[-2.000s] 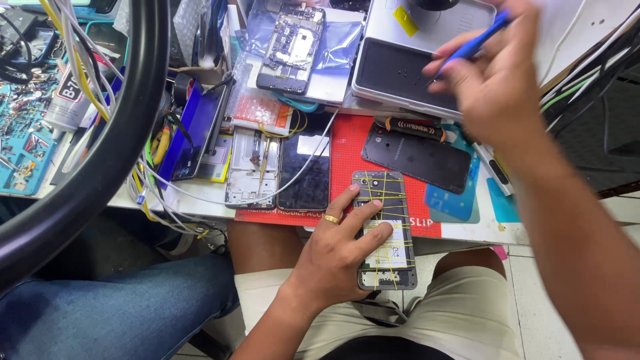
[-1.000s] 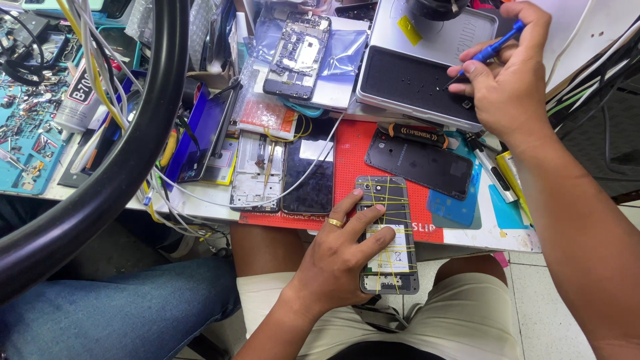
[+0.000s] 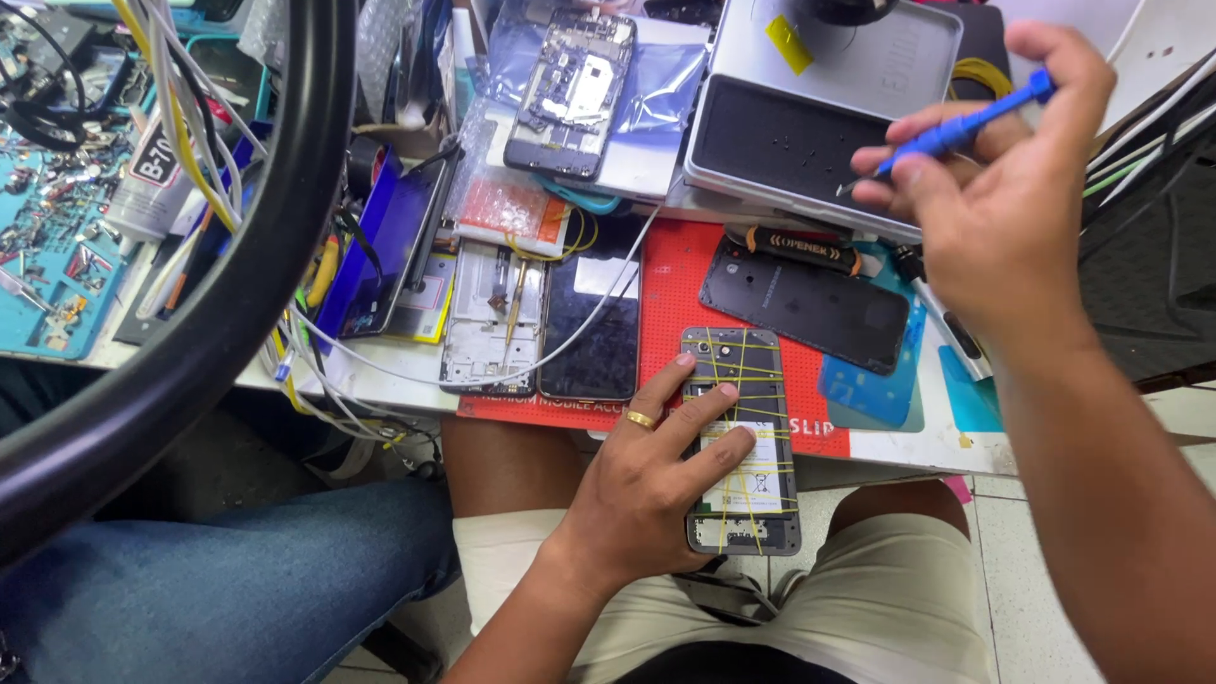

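Note:
My left hand grips an opened smartphone at the front edge of the bench, its fingers spread over the back. Yellow rubber bands wrap the phone lengthwise and crosswise, over the battery and camera area. In my right hand is a blue screwdriver, its tip low over the black tray of a metal box where tiny screws lie. A detached black phone back cover rests right of the red mat, with an opener tool along its upper edge.
Left of the held phone lie a dark phone screen and a phone frame with tweezers. A disassembled phone sits behind them. A white cable crosses the bench. A black ring spans the left foreground; another person's jeans-clad leg is below.
My right hand with the screwdriver has shifted slightly since the first frame, its tip now lower over the tray. My left hand has stayed on the banded phone.

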